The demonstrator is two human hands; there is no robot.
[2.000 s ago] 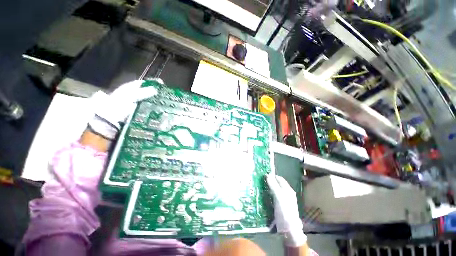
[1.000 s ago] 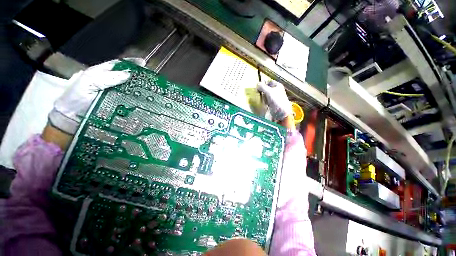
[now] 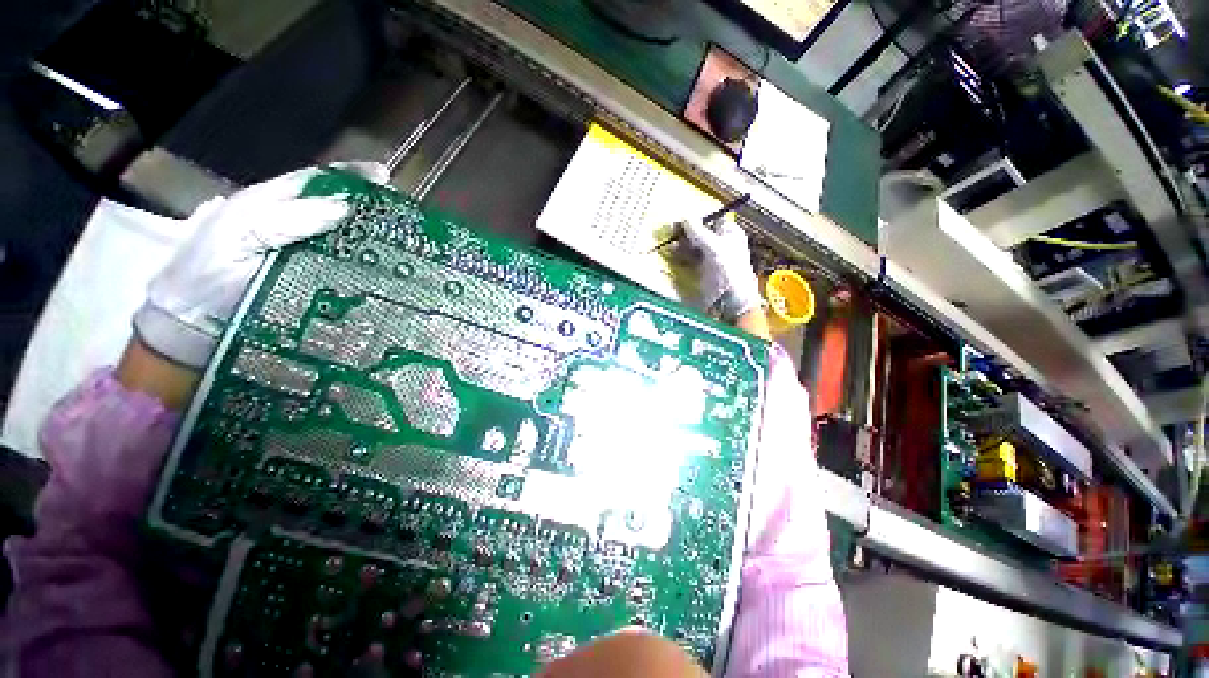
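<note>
A large green circuit board (image 3: 438, 397), solder side up with strong glare on its right part, is held tilted in front of me. My left hand (image 3: 252, 245), in a white knit glove, grips its upper left corner. My right hand (image 3: 716, 265), gloved, is beyond the board's upper right edge, over the check sheet, and holds a dark slim pen (image 3: 725, 211). The check sheet (image 3: 617, 196) is white with a yellow edge and rows of small marks. The board hides part of my right hand and forearm.
A yellow ring-shaped cup or tape roll (image 3: 789, 298) is right of my right hand. Metal rails (image 3: 928, 546) run to the right, with another board (image 3: 988, 457) between them. A black mouse (image 3: 732, 109) lies behind the rail. White paper (image 3: 80, 331) is at the left.
Since two seconds ago, my right hand left the board's right edge and reached the check sheet; the pen is now in it. Over the last second the pen has tilted towards the right.
</note>
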